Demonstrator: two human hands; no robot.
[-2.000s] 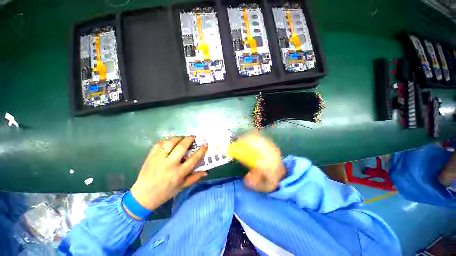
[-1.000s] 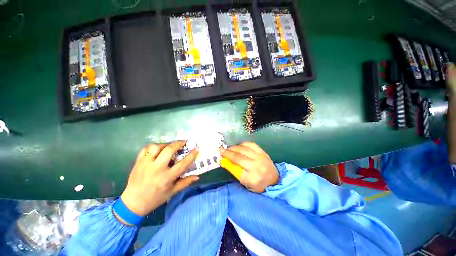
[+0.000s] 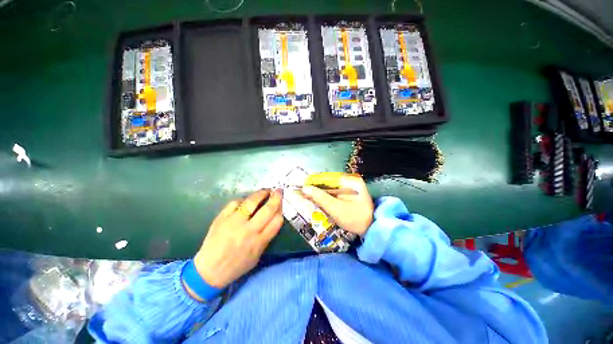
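A phone mid-frame assembly (image 3: 310, 220) lies tilted on the bench in front of me, its circuit-board end toward my body at the right. My left hand (image 3: 243, 232) has its fingertips on the frame's far left edge. My right hand (image 3: 346, 203) holds a yellow hand tool (image 3: 328, 179) over the frame's far end, fingertips close to my left ones. What the tool's tip touches is too small to tell. A thin dark line, likely a coaxial cable, shows at the far end of the frame.
A black foam tray (image 3: 214, 84) behind holds several phone assemblies; its second slot is empty. A coaxial cable bundle (image 3: 396, 159) lies by its near edge. White scraps (image 3: 121, 244) lie left. Black and striped parts (image 3: 558, 163), another tray and a person's blue sleeve are right.
The phone assembly has been turned, so its board end now points toward me at the right. My right hand and the yellow tool have moved to its far end. The view has shifted slightly.
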